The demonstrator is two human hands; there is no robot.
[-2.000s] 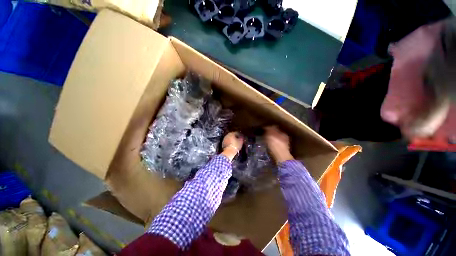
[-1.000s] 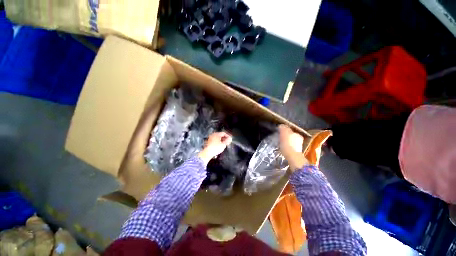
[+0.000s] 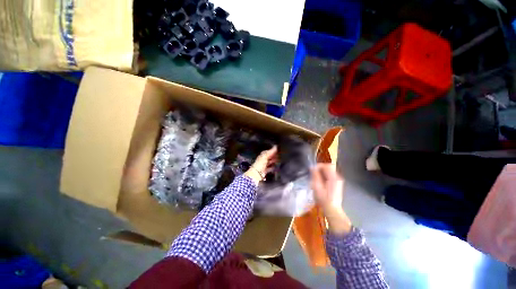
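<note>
An open cardboard carton (image 3: 97, 141) holds dark parts in clear plastic wrap (image 3: 172, 161). My left hand (image 3: 265, 162) reaches into the carton over dark parts; its fingers are bent and partly hidden, and I cannot tell if they grip anything. My right hand (image 3: 328, 187) is blurred at the carton's right side. It grips a clear plastic bag (image 3: 286, 197), which is also blurred and spreads over the parts.
Black socket inserts (image 3: 199, 35) lie heaped on the green bench (image 3: 226, 76) beside a white board (image 3: 269, 20). A tan sack (image 3: 34, 36) is at upper left, a red stool (image 3: 424, 59) at upper right. An orange liner (image 3: 314, 237) hangs by the carton. A person's leg (image 3: 441, 166) is at right.
My right hand has moved out to the carton's right edge with the plastic bag. My left hand stays inside the carton. The view has shifted, showing more of the sack and stool.
</note>
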